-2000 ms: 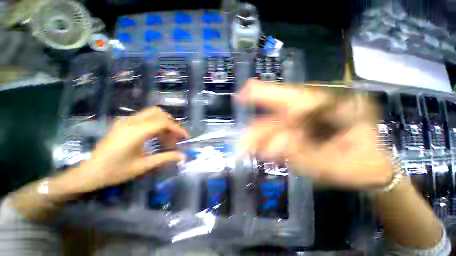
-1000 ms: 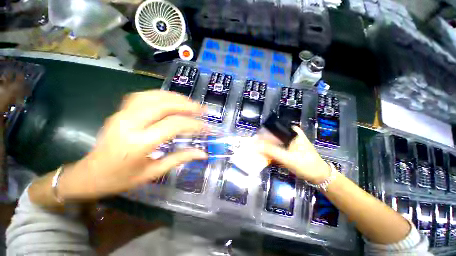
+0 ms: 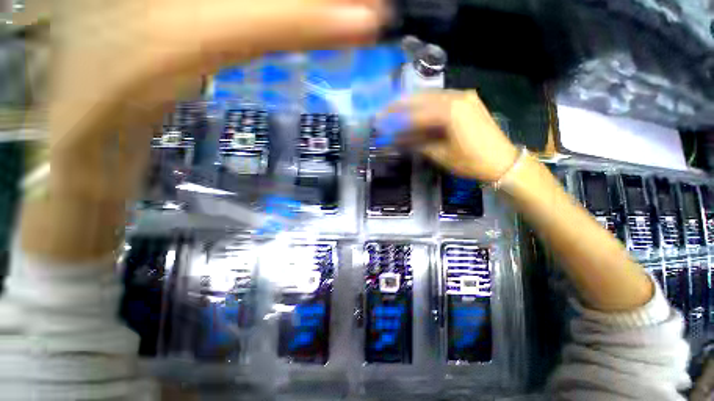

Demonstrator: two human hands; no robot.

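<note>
The clear blister tray (image 3: 427, 229) holds two rows of dark keypad phones (image 3: 389, 301). Blue-printed film shows on the front-row screens and on the back-row phone at the right. My right hand (image 3: 454, 129), blurred, is over the back row near the film sheet; something blue shows at its fingertips, but its hold is unclear. My left hand (image 3: 235, 39) is large, blurred and raised at the upper left, cut off by the top edge; whether it holds anything cannot be told. The film sheet (image 3: 313, 74) lies beyond the tray. A loose clear and blue film (image 3: 278, 211) shows over the tray's left part.
A bottle with a metallic top (image 3: 428, 63) stands beside the film sheet. Another tray of phones (image 3: 642, 215) is at the right. A white box or sheet (image 3: 618, 137) and wrapped grey parts (image 3: 634, 63) are behind it.
My left hand has risen from over the tray to the upper left, close to the camera. My right hand has moved from mid-tray to the back row. The view has shifted; the fan is no longer seen.
</note>
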